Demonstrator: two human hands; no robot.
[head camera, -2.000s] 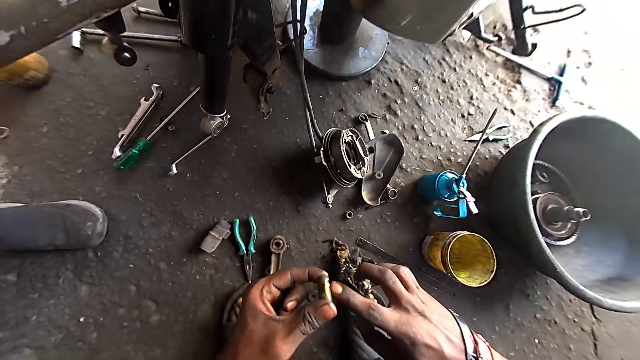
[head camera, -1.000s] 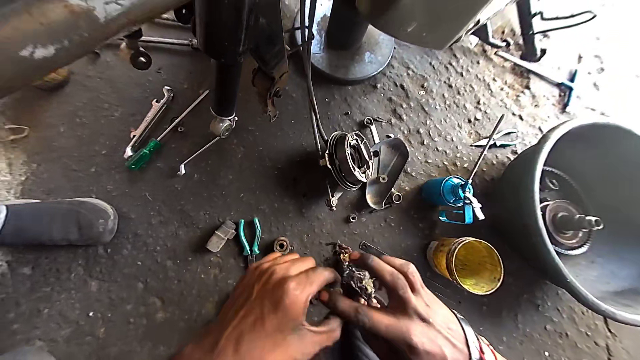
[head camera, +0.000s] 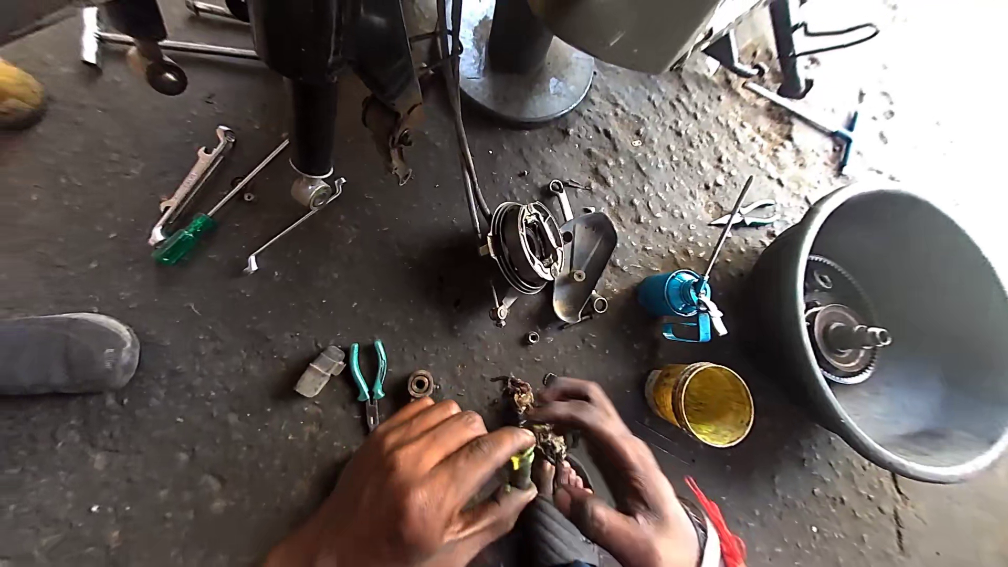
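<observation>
My left hand (head camera: 433, 472) is at the bottom centre, its thumb and fingers closed on a small cylindrical part (head camera: 521, 465) with a bright yellow-green patch. Close on its right, my right hand (head camera: 622, 480) is curled around a dirty, frayed rag or clump of fibres (head camera: 549, 442); the exact grip is partly hidden by the fingers. Just beyond the left fingers lie a ringed metal part (head camera: 420, 383) and teal-handled pliers (head camera: 368, 378), whose tips reach near the hand. A greyish block-like part (head camera: 320, 371) rests left of the pliers.
A brake plate with shoes (head camera: 526, 246) sits ahead on the floor. To the right are a blue oil can (head camera: 683, 294), a yellow-stained tin (head camera: 715, 405) and a large tub (head camera: 921, 472) holding a gear. Spanners (head camera: 193, 181) and a green-handled screwdriver (head camera: 185, 240) lie left, near a shoe (head camera: 71, 353).
Two seconds ago the left hand held a small brass-coloured piece upright; a second ago its fingers hid what they held. Now a cylindrical part shows between left thumb and fingers.
</observation>
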